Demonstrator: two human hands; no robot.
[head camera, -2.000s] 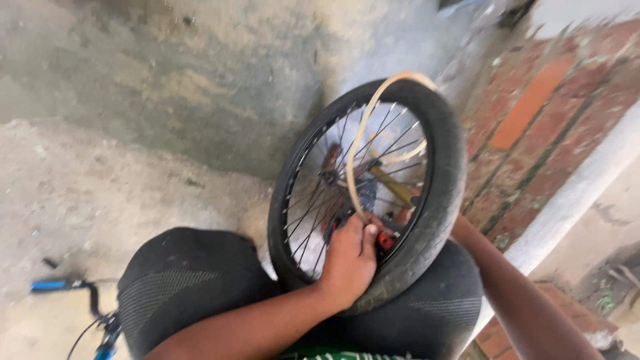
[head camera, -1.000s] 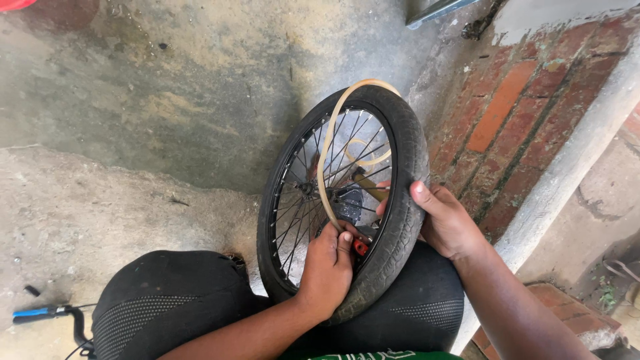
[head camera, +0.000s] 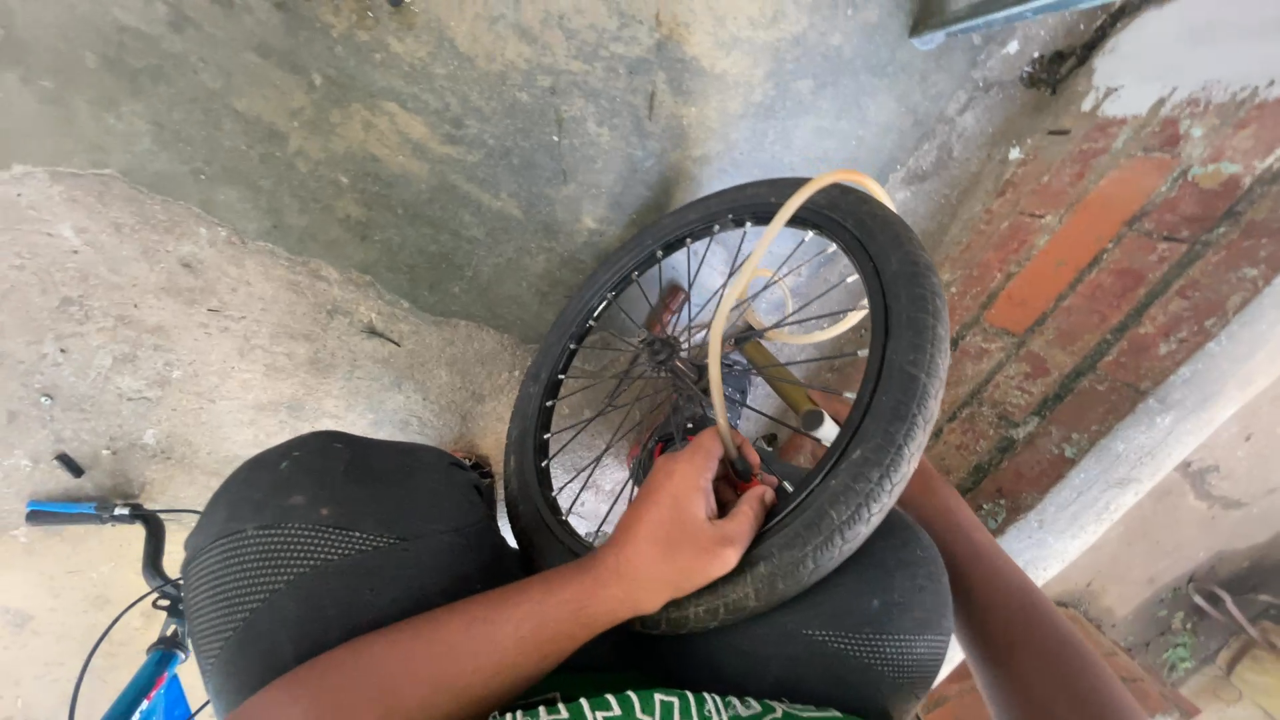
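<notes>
A spoked bicycle wheel with a black tire (head camera: 915, 350) leans across my knees, its hub (head camera: 660, 350) facing up. My left hand (head camera: 690, 520) pinches the end fitting of a pale rubber hose (head camera: 725, 310), with a red part (head camera: 740, 484) at the fingers, close to the inner edge of the rim. The hose arcs up over the top of the tire and shows again through the spokes. My right hand (head camera: 825, 425) is behind the wheel, seen only partly through the spokes, near the white end of a yellowish tube (head camera: 780, 375); its grip is hidden.
A bicycle's handlebar with a blue and black grip (head camera: 75, 513) lies at lower left beside my knee. A brick ledge (head camera: 1080, 290) with a pale edge runs along the right. Behind the wheel is rough concrete floor (head camera: 400, 150), and a light blue frame corner (head camera: 1000, 20) shows at the top.
My right hand has left the outer side of the tire and gone behind the wheel. My left hand stays at the hose end.
</notes>
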